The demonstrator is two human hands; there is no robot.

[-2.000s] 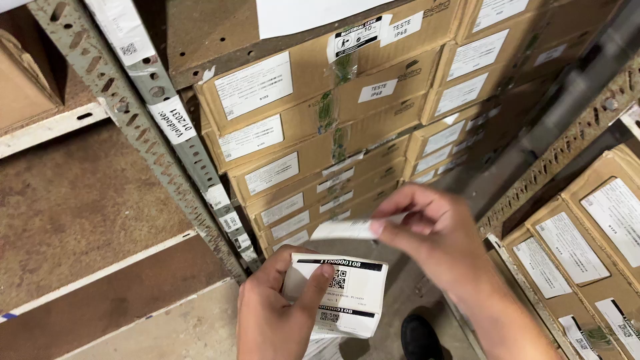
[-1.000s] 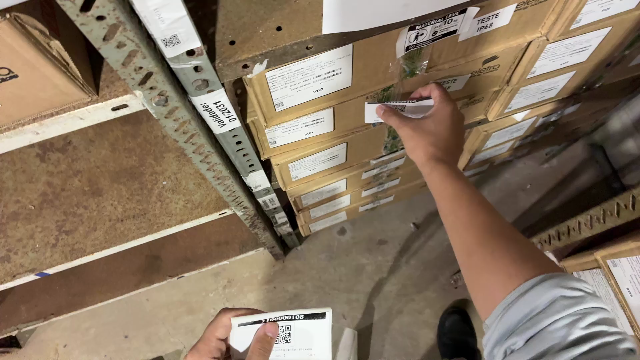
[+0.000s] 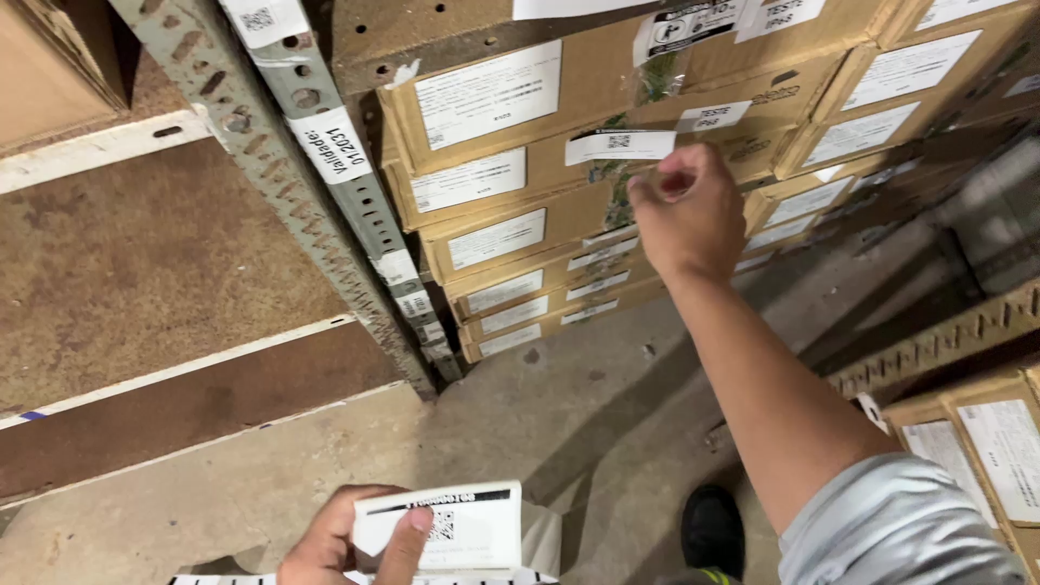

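Note:
My right hand (image 3: 691, 207) is beside a white printed label (image 3: 621, 146) on the side of a cardboard box (image 3: 552, 166) in a stack; the label bears a small square code, and my curled fingers are just off its lower right edge. Whether they still touch it I cannot tell. Low in the view, my left hand (image 3: 366, 540) grips a stack or roll of white labels (image 3: 479, 528), thumb across the printed face. A strip of labels with dark bars hangs beneath that hand, partly cut off by the frame.
A perforated metal shelf upright (image 3: 268, 162) stands left of the boxes, with rusty shelves (image 3: 146, 268) beyond it. More labelled cardboard boxes (image 3: 942, 406) are at the lower right. A dark shoe (image 3: 712, 528) is on the concrete floor (image 3: 520, 422).
My right hand has moved from beside my left hand to the box stack. A second ago its fingers held the label against a box; now they are at the label's edge.

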